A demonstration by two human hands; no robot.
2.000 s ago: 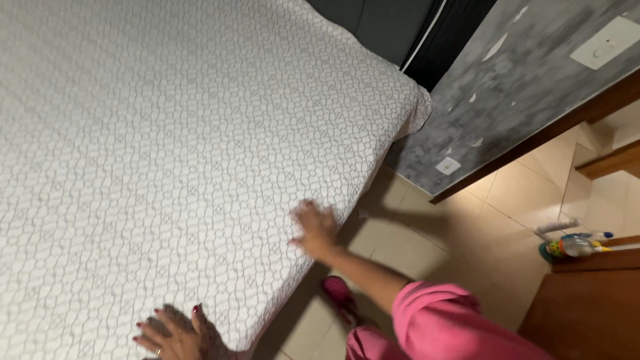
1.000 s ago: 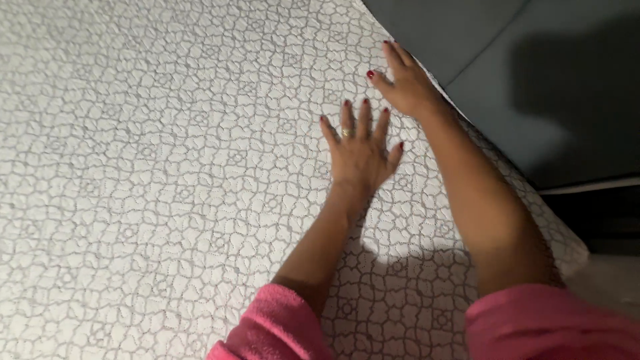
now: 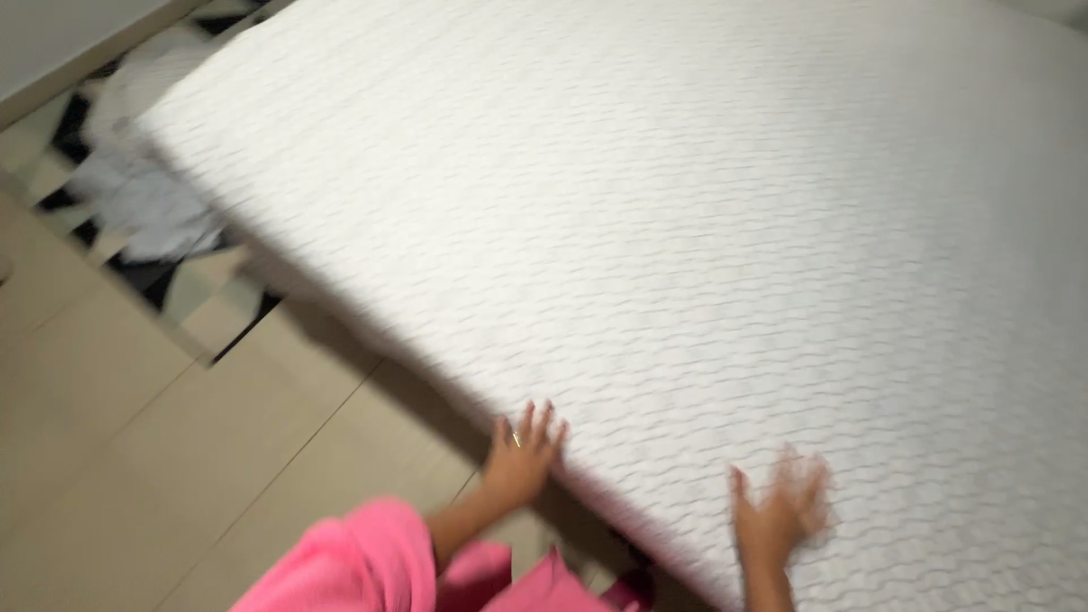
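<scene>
A white fitted sheet with a grey line pattern (image 3: 595, 221) covers the mattress, lying mostly smooth over the top. My left hand (image 3: 523, 459), with a ring on one finger, is at the mattress's near side edge, fingers apart and holding nothing. Over the sheet to its right is my right hand (image 3: 782, 510), blurred, with its fingers spread and nothing in them; whether it touches the sheet cannot be told. The mattress side below my left hand is partly in shadow.
A rug with black, beige and green geometric shapes (image 3: 204, 297) lies on the tiled floor (image 3: 153, 442) at the left. Crumpled white fabric (image 3: 149, 204) rests on it beside the bed corner. A wall (image 3: 59, 42) stands at the upper left.
The view has swung from the headboard end to a corner beside the rug. My hands, close together near the headboard a second ago, are now farther apart near the mattress edge.
</scene>
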